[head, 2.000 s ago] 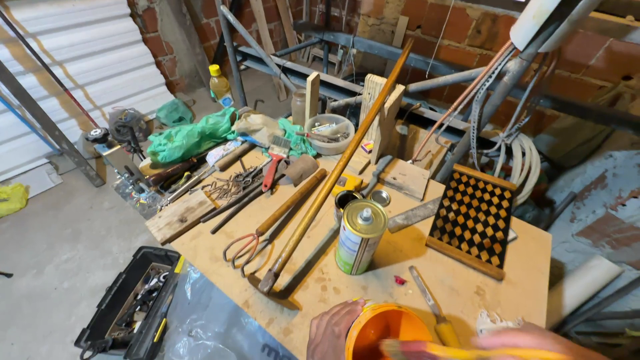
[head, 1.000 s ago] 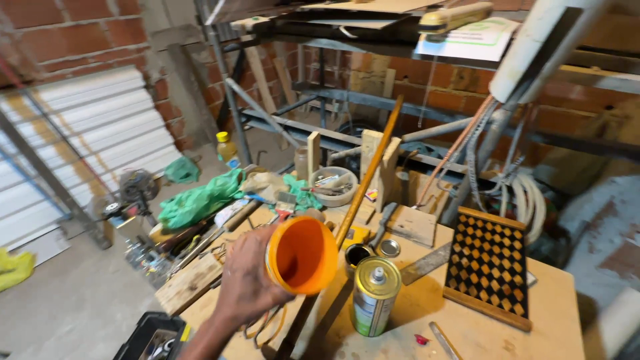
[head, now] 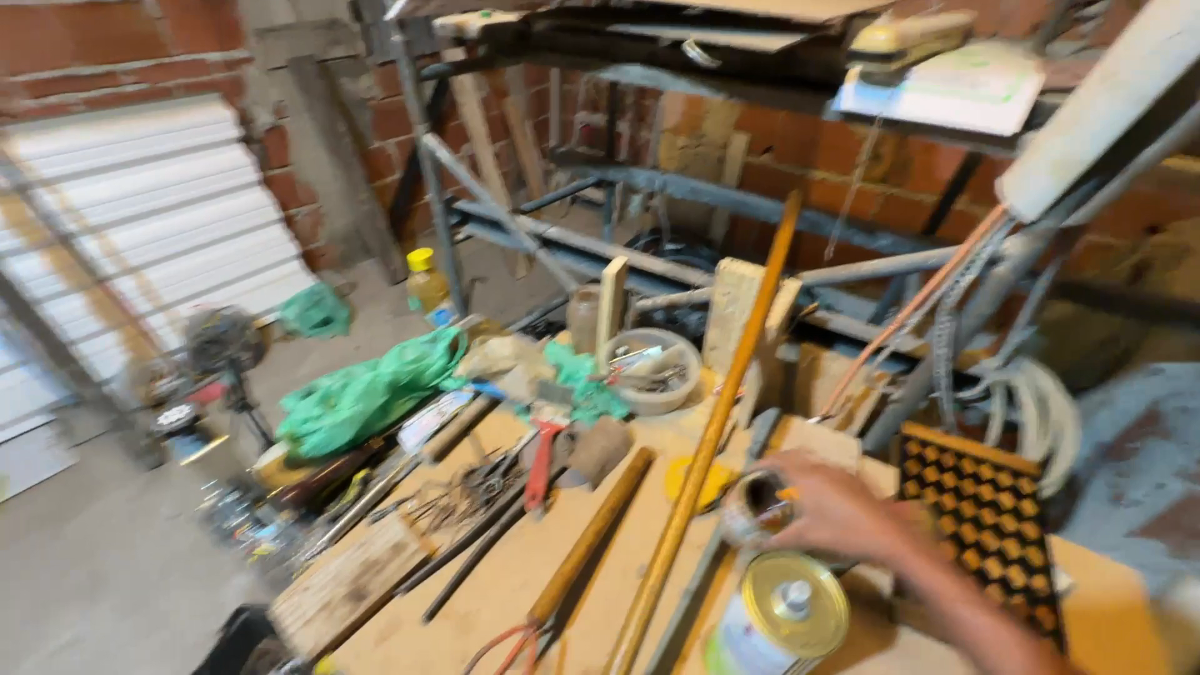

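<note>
My right hand (head: 830, 506) reaches in from the lower right, its fingers curled at the right side of a small open tin (head: 739, 516) with a dark inside. A bit of orange shows between the fingers; what it is, I cannot tell. Just below stands a larger metal can (head: 792, 609) with a gold top and a capped spout. To the left, a long varnished wooden stick (head: 717, 441) and a wooden-handled tool with metal prongs (head: 591, 539) lie on the tabletop. My left hand is out of view, and so is the orange cup.
A checkered wooden board (head: 980, 516) stands at the right. Further back are a plastic tub of small metal parts (head: 656, 398), green plastic bags (head: 375, 394) and a red-handled scraper or brush (head: 541, 469). A wooden block (head: 347, 591) lies near the left edge. Behind runs a metal frame (head: 656, 187).
My left hand, holding the orange cup one second ago, has left the view with it. My right hand, out of view then, is now at the small tin.
</note>
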